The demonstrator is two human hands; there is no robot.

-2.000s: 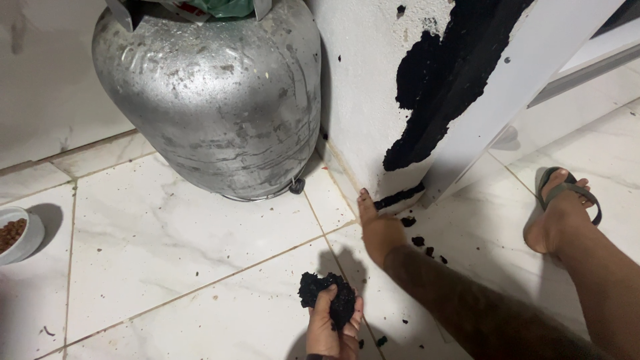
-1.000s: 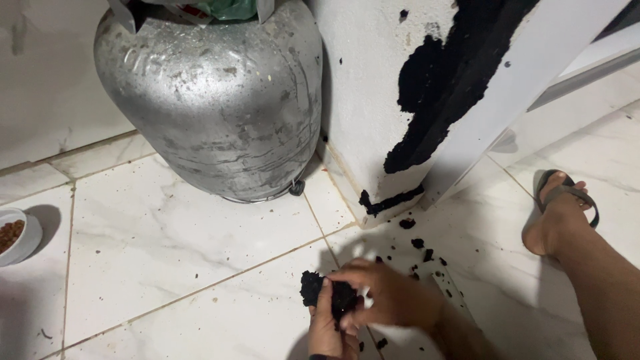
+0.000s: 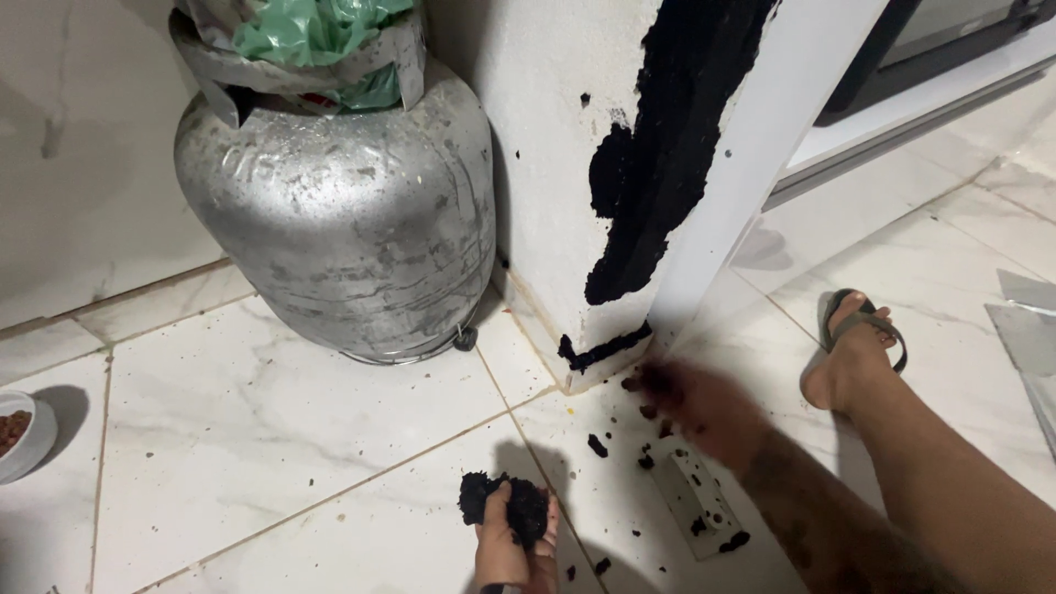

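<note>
A crumbly black clump [image 3: 521, 505] is held in my left hand [image 3: 502, 549], low in the middle of the view, with the thumb over it. My right hand [image 3: 693, 404], blurred, reaches to the foot of the white wall corner [image 3: 544, 181]; its fingertips and anything between them cannot be made out. Black material [image 3: 668, 157] covers a ragged vertical strip of that corner, and a shorter black band [image 3: 610, 348] runs along the skirting tile. Black crumbs [image 3: 597, 445] lie on the floor under the right hand, around and on a flat plate with a handle [image 3: 701, 503].
A silver gas cylinder [image 3: 338, 214] with a green plastic bag [image 3: 318, 29] on top stands left of the corner. A white bowl of brown pellets [image 3: 29, 437] is at the left edge. A foot in a dark sandal [image 3: 862, 330] rests at right, near a glass-like sheet [image 3: 1019, 355].
My right hand was at the skirting band, then came to the clump in my left hand, and is now back by the wall's foot. The left hand keeps hold of the clump.
</note>
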